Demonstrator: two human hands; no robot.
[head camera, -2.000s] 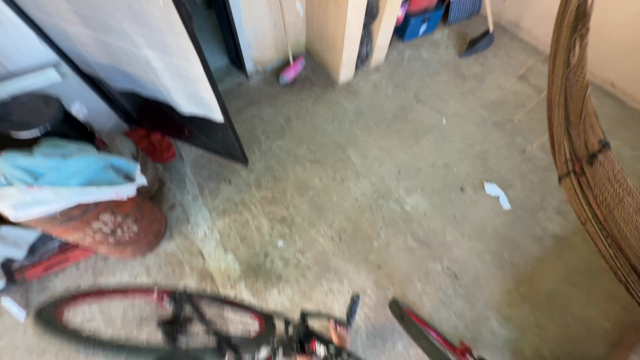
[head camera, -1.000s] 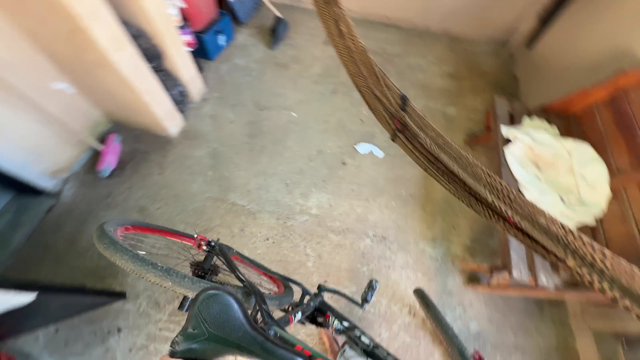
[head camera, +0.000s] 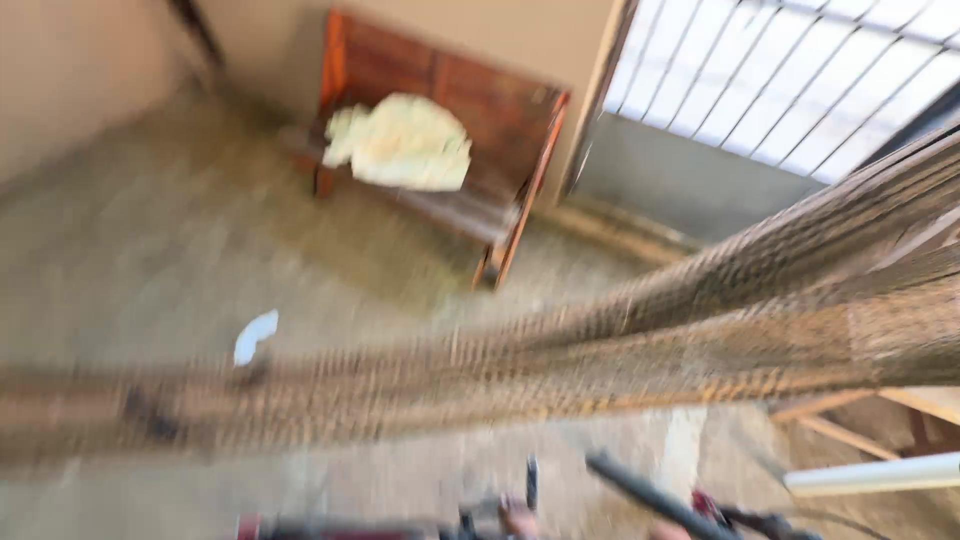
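Neither my left hand nor my right hand can be made out in the blurred head view. A woven hammock (head camera: 465, 390) stretches across the picture from the left edge to the right. Below it, at the bottom edge, parts of a bicycle show: a dark tyre (head camera: 649, 495), a pedal (head camera: 532, 480) and a red and black frame part (head camera: 337, 534). Small skin-toned patches beside these parts are too blurred to identify. The rest of the bicycle is cut off by the frame.
A wooden bench (head camera: 480, 187) with a pale yellow cloth (head camera: 409, 146) on it stands against the wall. Right of it is a barred window (head camera: 765, 75). A white scrap (head camera: 256, 336) lies on the concrete floor. A white pipe-like object (head camera: 874, 474) juts in at lower right.
The view has swung far to the right, from the doorway side to the bench and barred window. The bicycle, whose saddle showed a second ago, is now mostly below the frame.
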